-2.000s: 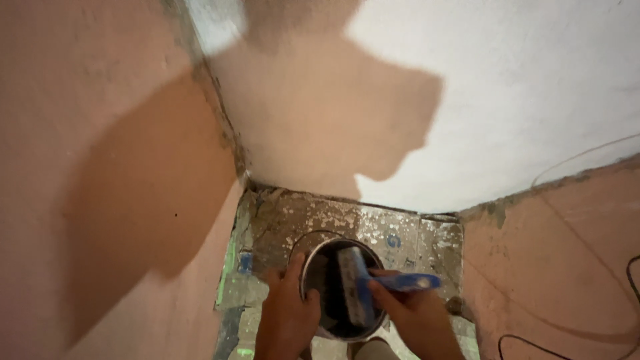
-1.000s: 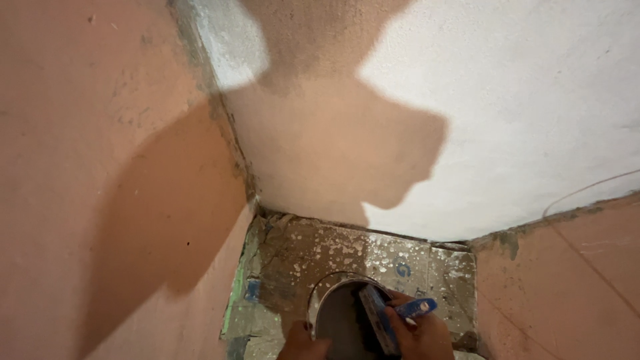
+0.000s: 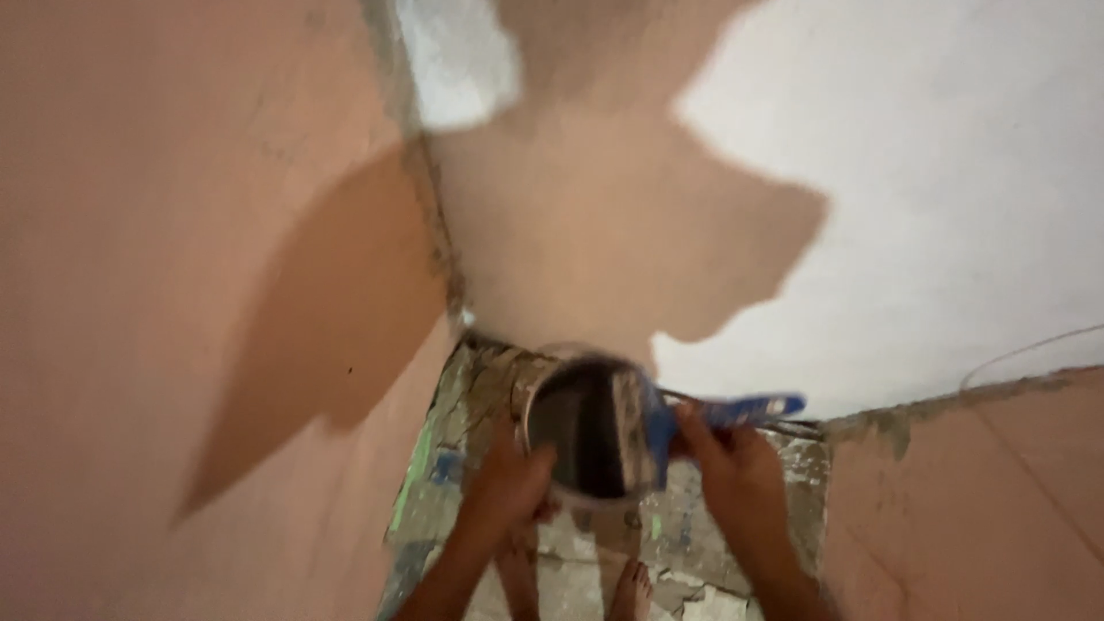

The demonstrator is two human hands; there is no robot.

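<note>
A round container with a dark interior (image 3: pixel 573 431) is held off the floor at lower center, its left rim gripped by my left hand (image 3: pixel 509 483). My right hand (image 3: pixel 733 466) grasps the blue handle of a wide paint brush (image 3: pixel 638 431). The brush's pale, stained bristles lie across the right side of the container's mouth, and its handle points right. Blur hides whether the bristles touch the rim, and how full the container is.
A white wall (image 3: pixel 949 216) with a large shadow meets pinkish walls at left (image 3: pixel 129 259) and right (image 3: pixel 966 492). A thin cord (image 3: pixel 1018 349) hangs at right. The paint-spotted floor covering (image 3: pixel 561 578) lies below, around my bare feet (image 3: pixel 634 591).
Both hands, the container and the brush appear higher in the view than one second ago. The brush now lies across the container's right side, and my feet show below.
</note>
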